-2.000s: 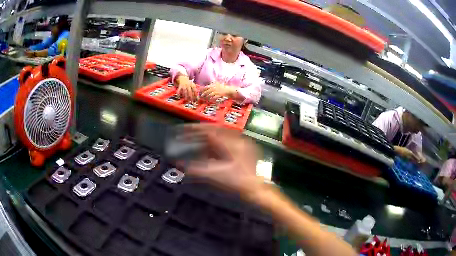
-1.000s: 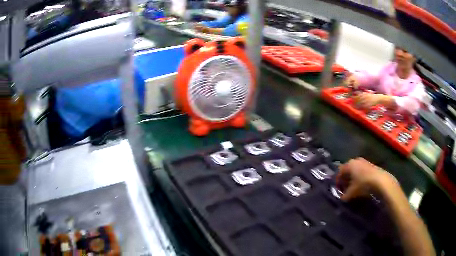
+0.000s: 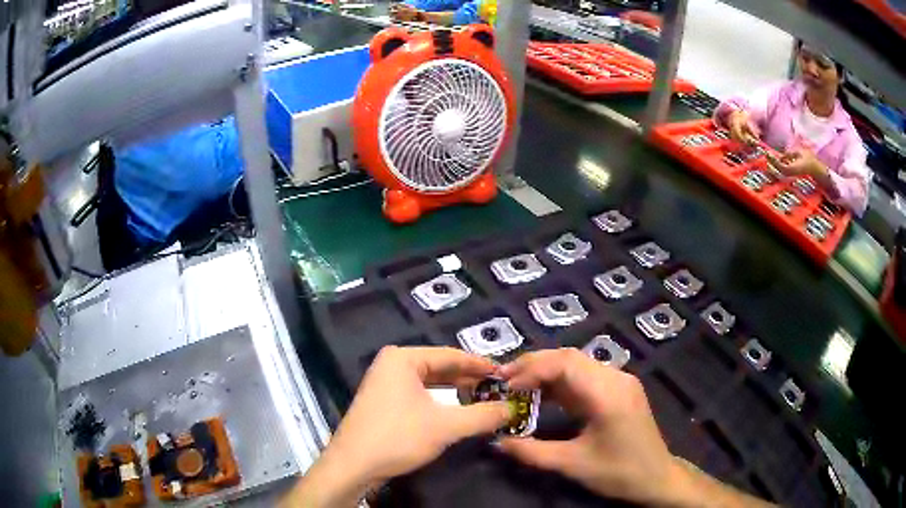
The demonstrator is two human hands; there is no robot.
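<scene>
My left hand (image 3: 412, 417) and my right hand (image 3: 596, 427) both hold a small watch housing (image 3: 519, 409) between their fingertips, over the near part of the black foam tray. Its inside shows yellow and black, with a silvery rim; the fingers hide part of it. The black foam tray (image 3: 358, 313) holds several silver-white rounded-square parts (image 3: 490, 336) with dark round centres. A small white piece (image 3: 444, 396) shows beside my left fingers.
An orange eared fan (image 3: 437, 124) stands behind the tray. Two orange fixtures (image 3: 194, 460) and small black scraps (image 3: 86, 425) lie on the grey press plate (image 3: 228, 387) at left. A person in pink handles parts at an orange-red tray (image 3: 685, 149) at upper right.
My right hand has moved from the tray's right side to its near part. My left hand has come into view, and both now hold the housing. The view has shifted slightly.
</scene>
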